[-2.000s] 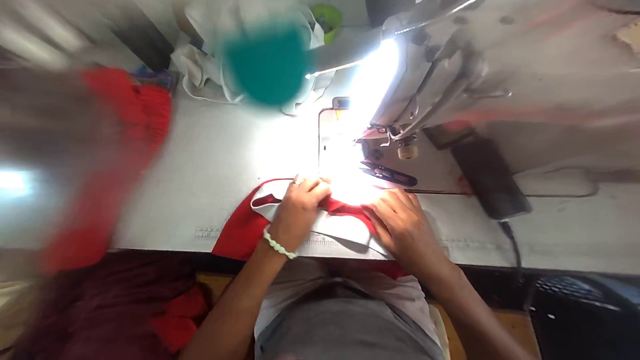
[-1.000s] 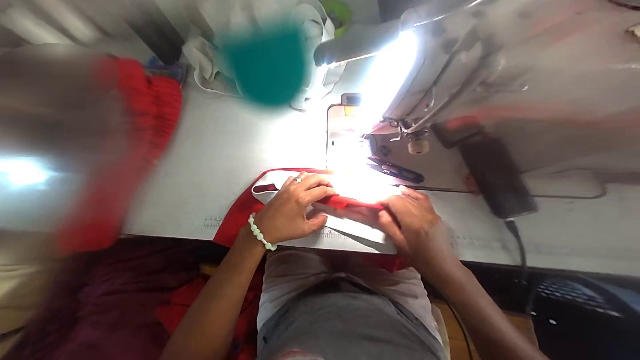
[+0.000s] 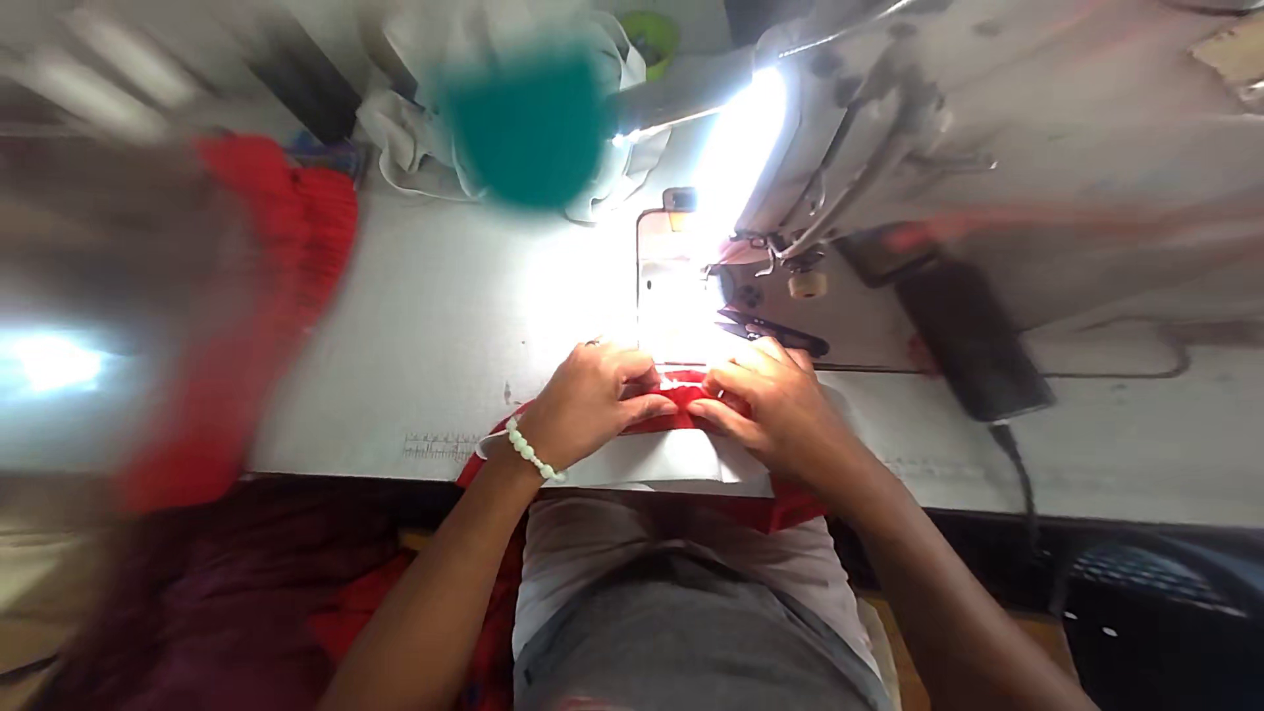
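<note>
Red fabric (image 3: 681, 395) with a white fabric piece (image 3: 652, 458) lies at the table's front edge, partly hanging over it. My left hand (image 3: 592, 395), with a pale beaded bracelet at the wrist, pinches the red fabric between thumb and fingers. Close on its right, my right hand (image 3: 765, 395) grips the same fabric. Just beyond the right fingers lie black thread snips (image 3: 775, 331). The needle area of a sewing machine (image 3: 750, 247) stands above the hands, partly lost in the glare of a bright lamp (image 3: 746, 148).
A dark phone (image 3: 973, 341) with a cable lies right of the machine. Gathered red fabric (image 3: 321, 237) is at the left, beside a blurred grey shape. White fabric (image 3: 415, 138) lies at the back. A blurred teal shape (image 3: 528, 128) covers part of the view. Dark cloth (image 3: 237, 602) sits below the table.
My hands have come closer together on the red fabric. The white piece has shifted and its dark loop-shaped opening by the left hand no longer shows.
</note>
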